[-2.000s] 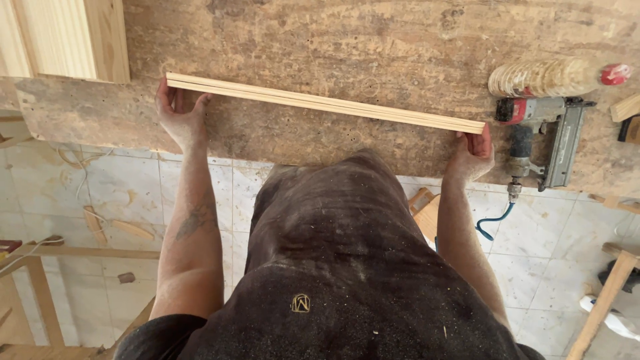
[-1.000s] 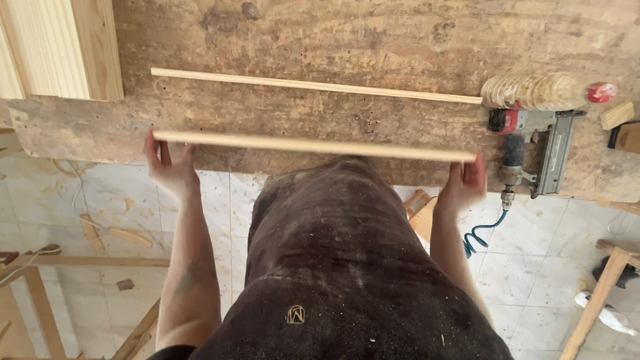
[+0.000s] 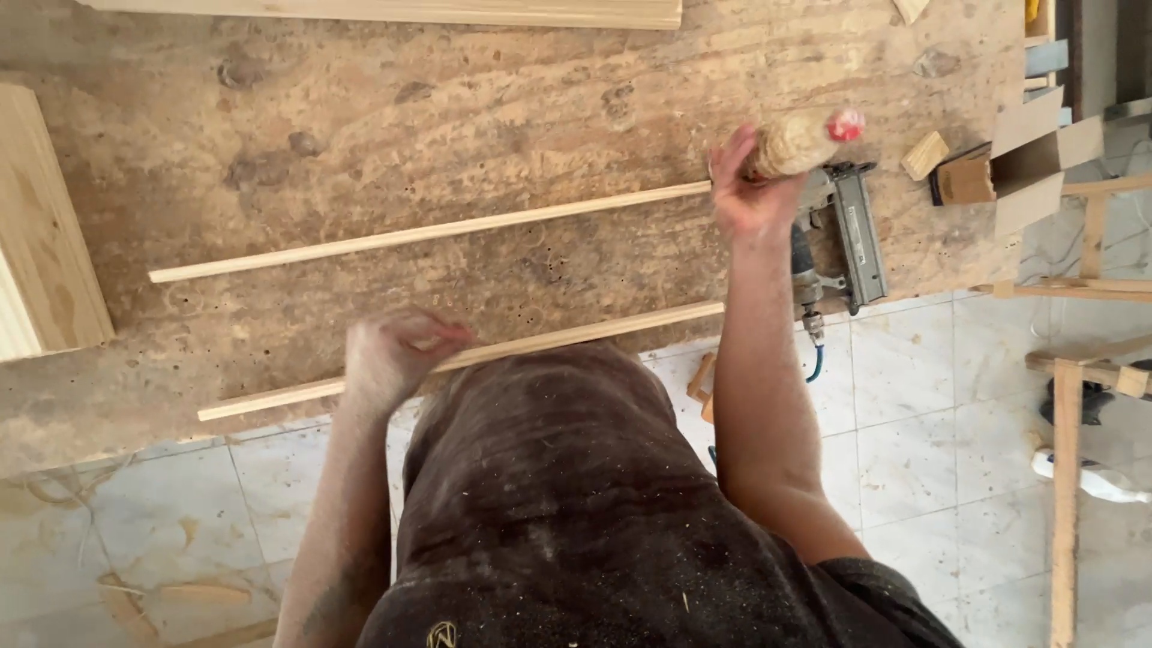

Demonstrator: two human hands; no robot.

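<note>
Two thin wooden strips lie apart on the plywood bench: a far strip (image 3: 432,230) and a near strip (image 3: 576,336) along the front edge. My left hand (image 3: 405,351) is over the near strip, fingers slightly curled and blurred; nothing shows between them, and contact with the strip is unclear. At the right end of the far strip, my right hand (image 3: 754,193) has its fingers around the base of a plastic bottle (image 3: 796,142) with a red cap, which lies tilted and blurred. Just right of that hand rests a pneumatic nailer (image 3: 855,238) with its air hose fitting.
Wooden boards stand at the left (image 3: 54,234) and along the far side (image 3: 405,9). At the right are a wood offcut (image 3: 924,155) and an open cardboard box (image 3: 1026,166). Below the bench edge (image 3: 927,288), a wooden frame (image 3: 1065,504) stands on the tiled floor.
My hands have let go of the near strip, which now lies on the bench. My right hand has moved to the bottle, and my left hand inward from the strip's left end. The view has shifted.
</note>
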